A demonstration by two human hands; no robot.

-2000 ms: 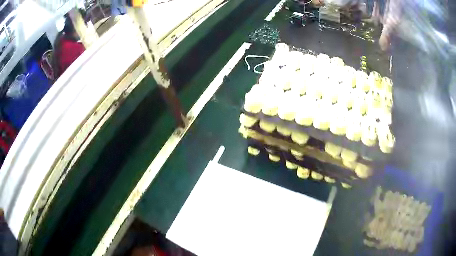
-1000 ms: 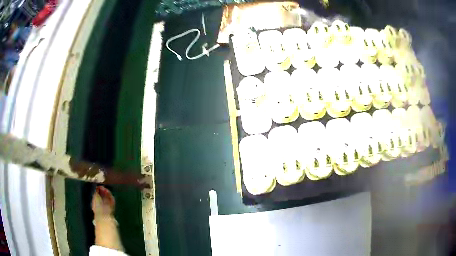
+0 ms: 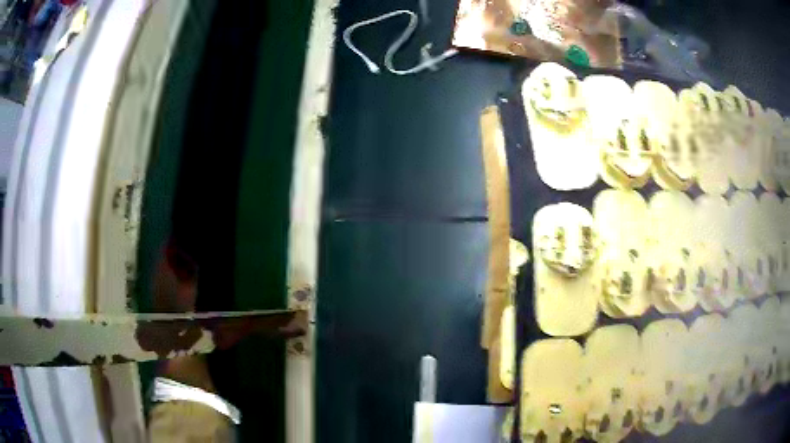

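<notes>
Cream plastic housings (image 3: 565, 268) stand in rows on a black tray (image 3: 522, 186) at the right, running out of the picture. Small metal parts show on many housings; those farther right are blurred. A tan strip (image 3: 496, 251) runs along the tray's left side, with a few cream pieces beside it. My left hand (image 3: 179, 279) is at the lower left, dim and blurred, over the dark green belt. A painted bar crosses in front of it, so its fingers cannot be made out. It is far from the housings. My right hand is not in view.
A worn painted bar (image 3: 186, 333) joins a pale rail (image 3: 305, 199) at the left. A coppery tray (image 3: 537, 30) with small green pieces lies at the top, beside a crumpled clear bag (image 3: 663, 43). A white cable (image 3: 390, 52) lies on the bench. A white sheet (image 3: 459, 424) is at the bottom.
The view has turned and moved closer to the housings, which now fill the right side. My left hand has come into view since the oldest frame and now lies higher, behind the bar.
</notes>
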